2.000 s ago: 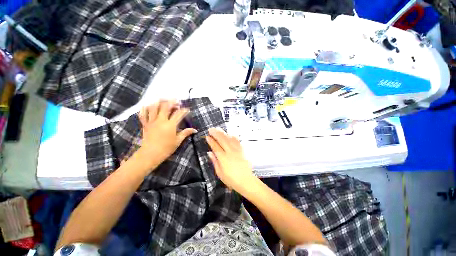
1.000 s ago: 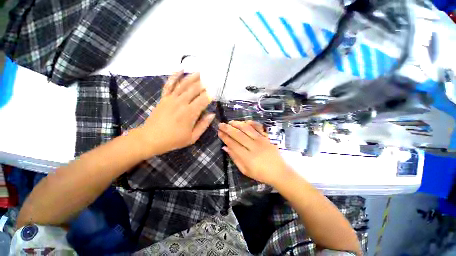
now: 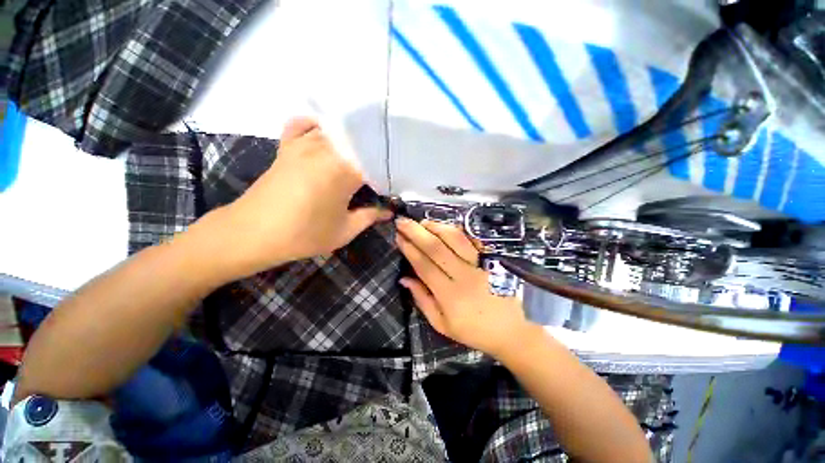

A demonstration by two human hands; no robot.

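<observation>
The plaid garment panel [image 3: 317,312], black and grey with white check lines and black seam lines, lies on the machine bed and hangs over its front edge. My left hand [image 3: 312,194] is curled over its upper edge, thumb and fingers pinching dark cloth just left of the foot. My right hand [image 3: 457,285] lies flat on the cloth right of the black seam line, fingertips beside the presser foot area [image 3: 398,206]. The foot itself is partly hidden by the fingertips. The white sewing machine head with blue stripes [image 3: 561,86] fills the upper right.
More plaid cloth [image 3: 136,68] lies bunched at the upper left on the white machine table [image 3: 68,217]. Another plaid piece [image 3: 534,420] hangs below the table edge at the lower right. Metal rods and guides [image 3: 606,253] stand right of my right hand.
The view first moved closer to the machine head. My left hand, flat on the cloth before, has curled and pinches the upper edge. Both hands and the panel have come to the foot.
</observation>
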